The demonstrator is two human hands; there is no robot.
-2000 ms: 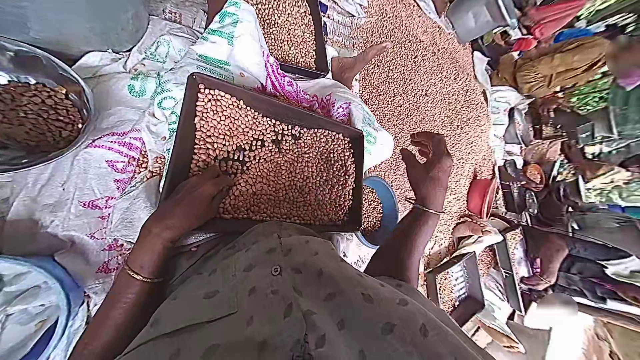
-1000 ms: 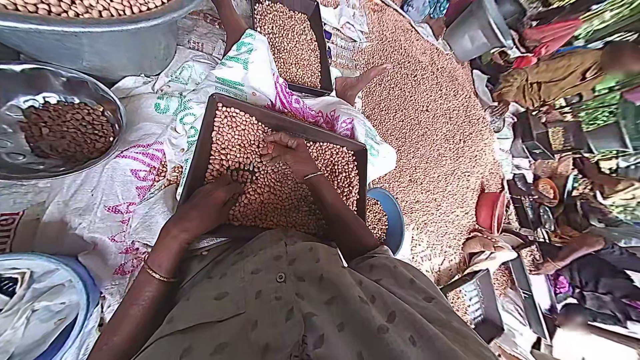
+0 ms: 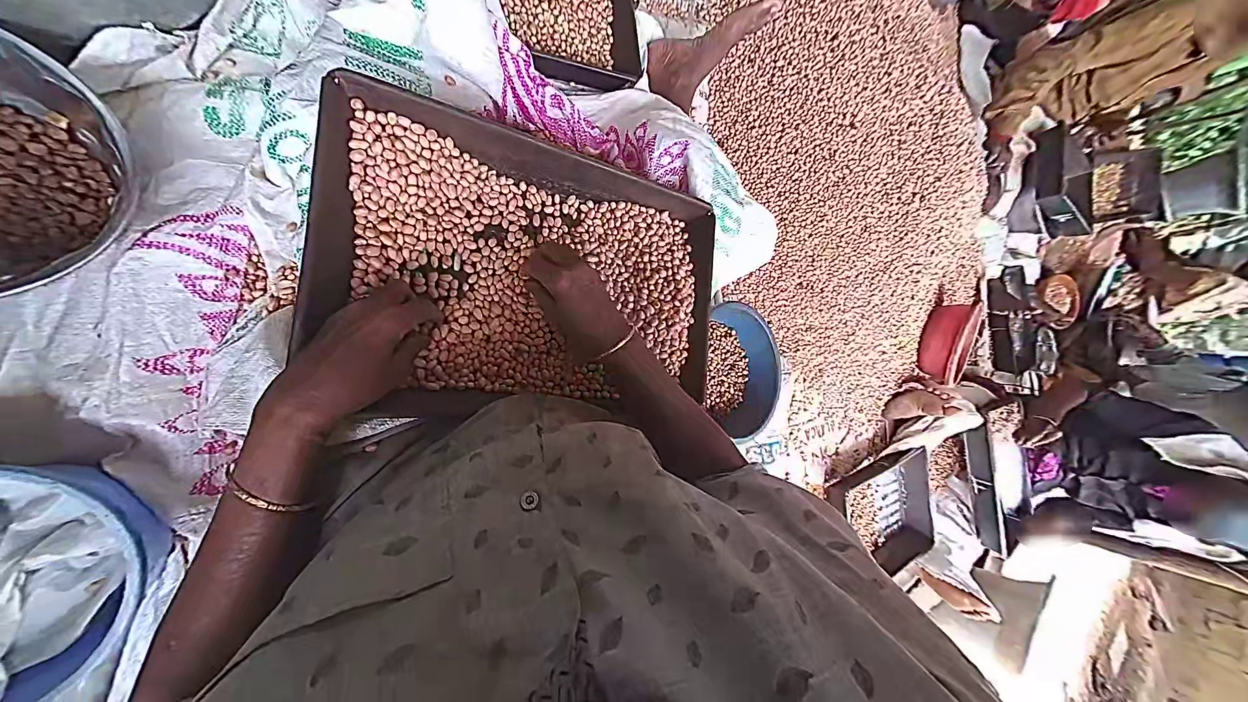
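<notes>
A dark rectangular tray [image 3: 517, 151], spread with pinkish shelled peanuts [image 3: 419, 175], rests against my lap. My left hand [image 3: 366, 341] is over the tray's near left part, fingers bent down on the peanuts; whether it pinches any cannot be told. Near the middle, my right hand [image 3: 575, 302] touches the peanuts with its fingers curled, and what lies under them is hidden. Dark patches of tray bottom show between the nuts near both hands. Each wrist wears a thin bangle.
Printed woven sacks [image 3: 185, 283] lie under the tray. A metal bowl [image 3: 122, 185] of darker nuts stands left, a blue bowl [image 3: 765, 370] of nuts right. Beyond are a large peanut heap [image 3: 848, 175], a second tray [image 3: 585, 73], a bare foot [image 3: 697, 58] and other people at right.
Two seconds ago my right hand was raised outside the tray, right of it; one second ago it was among the peanuts, farther up. Now it is lower, with the left hand still at the tray's left.
</notes>
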